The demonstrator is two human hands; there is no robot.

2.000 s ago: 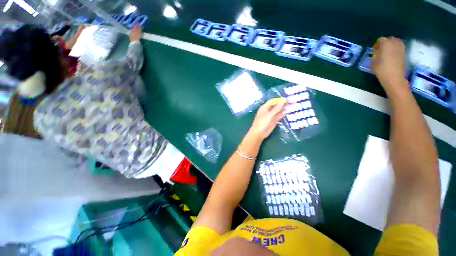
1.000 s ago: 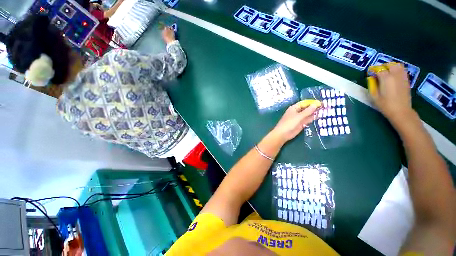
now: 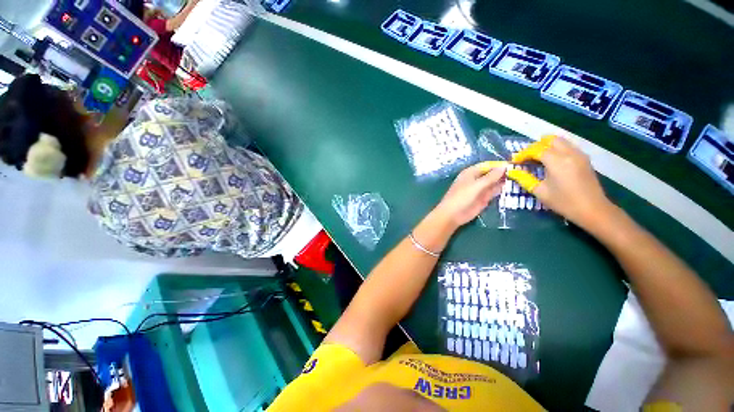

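My left hand [image 3: 476, 191], with a yellow finger cot, is at the left edge of the working bag of small parts [image 3: 523, 199]. Its fingertips are pinched, with something tiny and pale between them. My right hand [image 3: 559, 175], with yellow finger cots, reaches over the same bag, and its fingertips meet the left ones. Whether it grips anything is too small to tell. The hand hides part of the bag's rows. Flat electronic units [image 3: 581, 91] stand in a row on the dark green belt beyond the pale strip.
The upper-left bag [image 3: 435, 140], an empty poly bag [image 3: 361, 217] and the near bag of parts [image 3: 488, 315] lie on the green worktop [image 3: 322, 145]. White paper [image 3: 632, 354] is under my right forearm. A person in a patterned top [image 3: 193, 185] is at the left.
My right hand has moved from the units on the belt back to the working bag, meeting my left fingertips. The person at the left has drawn their arm out of view.
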